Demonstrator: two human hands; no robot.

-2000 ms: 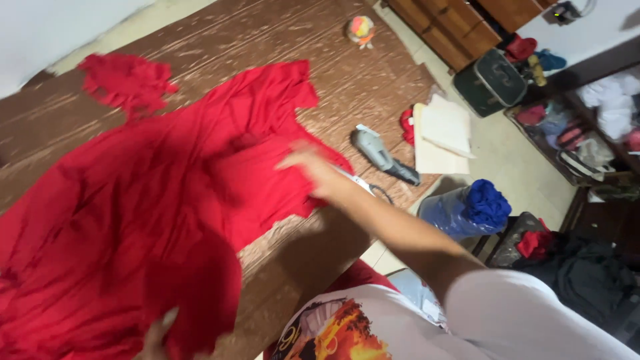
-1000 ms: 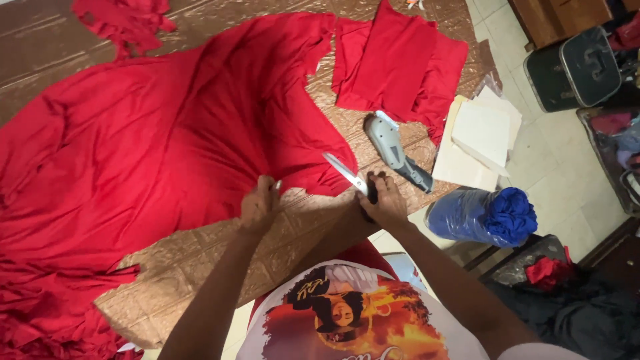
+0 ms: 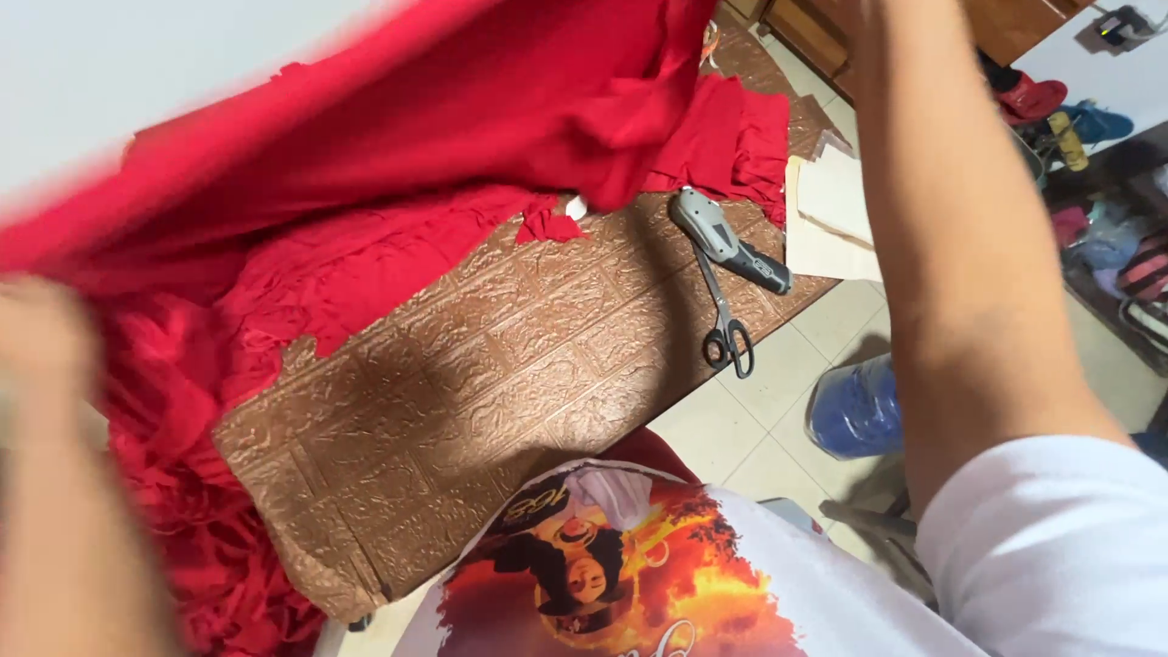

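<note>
A large red cloth (image 3: 438,119) is lifted and blurred across the upper left, above the table. My left hand (image 3: 41,333), at the left edge, is at the cloth's lower left edge; blur hides its fingers. My right forearm reaches up past the top edge, so the right hand is out of view. Black-handled scissors (image 3: 721,315) lie near the table's edge, their blades touching a grey cordless tool (image 3: 730,239), perhaps an electric cutter. More red cloth (image 3: 739,137) lies bunched beyond it.
The table has a brown brick-patterned cover (image 3: 484,365). Cream sheets (image 3: 830,205) lie at its right edge. Red fabric strips (image 3: 219,566) pile up at lower left. A blue plastic-wrapped bundle (image 3: 853,408) stands on the tiled floor at right. Shoes (image 3: 1036,96) sit at upper right.
The red cloth, spread on the table a second ago, is raised. The scissors, at my right hand then, lie by the grey tool. Both hands have moved apart and away from my body.
</note>
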